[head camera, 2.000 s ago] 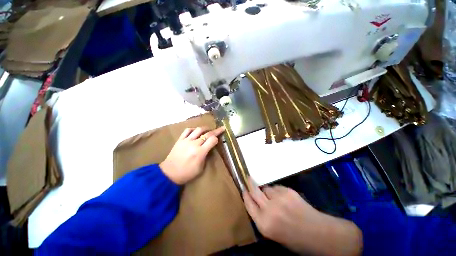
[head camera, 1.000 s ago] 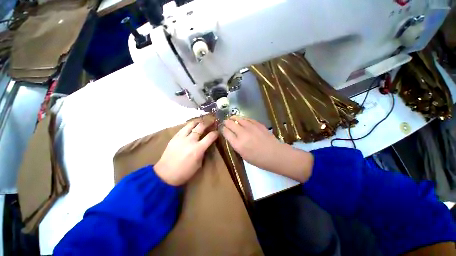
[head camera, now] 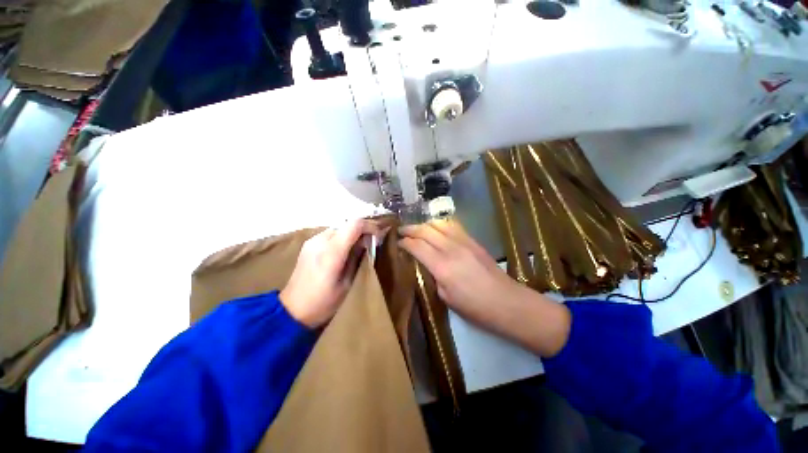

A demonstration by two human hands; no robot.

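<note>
A brown fabric panel (head camera: 354, 372) lies under the sewing machine's needle area and hangs over the table's front edge, its right part lifted in a fold. My left hand (head camera: 326, 272) pinches the panel's raised edge just left of the presser foot (head camera: 412, 212). My right hand (head camera: 456, 270) lies right of it, fingertips at the foot, on a brown zipper (head camera: 436, 332) with gold teeth that runs down toward the table edge. The fingertips partly hide where zipper and panel meet.
The white sewing machine (head camera: 567, 80) spans the top. A zipper bundle (head camera: 567, 221) lies right of the needle, a darker bundle (head camera: 757, 221) at far right, with a black cord (head camera: 687, 279) between. Brown panels (head camera: 40, 265) lie at the table's left edge, and a larger pile (head camera: 80, 44) upper left.
My right hand moved from the zipper's lower part up to the foot. My left hand has since lifted the panel's edge into a fold. The camera view has shifted.
</note>
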